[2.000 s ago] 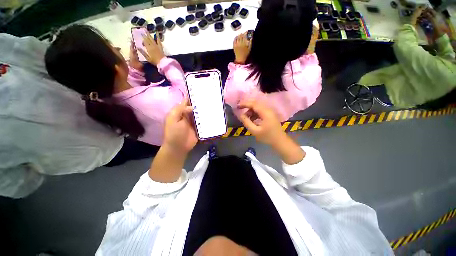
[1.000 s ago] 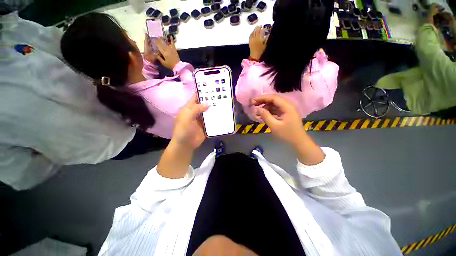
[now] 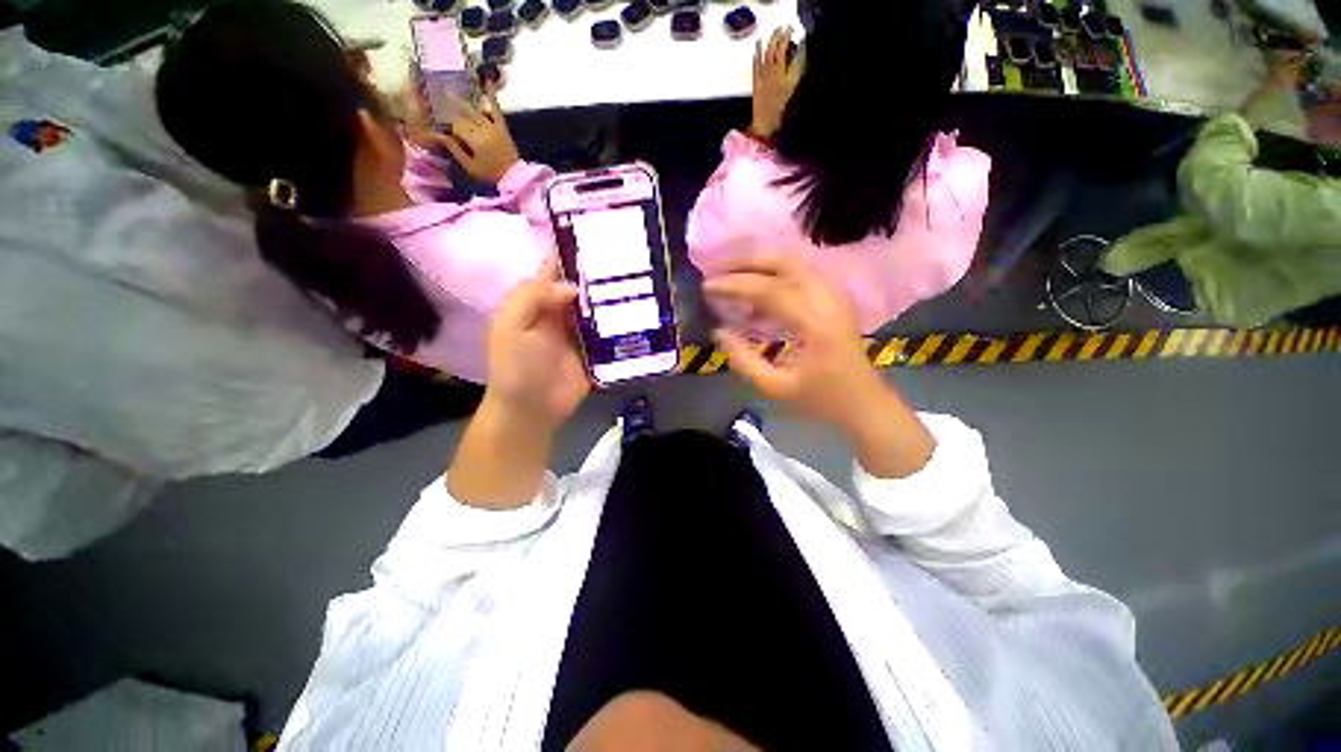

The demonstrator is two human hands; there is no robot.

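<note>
A smartphone point(image 3: 618, 276) is held upright in front of me, its screen lit with white blocks on a dark ground. My left hand point(image 3: 535, 350) grips its left edge and lower side. My right hand point(image 3: 794, 335) is just right of the phone, not touching it, fingers loosely bent and slightly blurred, holding nothing that I can see.
Two people in pink sit ahead at a white bench point(image 3: 633, 81) with several dark square devices point(image 3: 685, 24). The left one holds a second phone point(image 3: 441, 50). A person in grey-white stands at left, one in green at right. Striped tape point(image 3: 1059, 347) crosses the floor.
The phone screen has gone from a mostly white page, through a page of small icons, to white blocks on dark. The view has shifted, so less of the bench shows.
</note>
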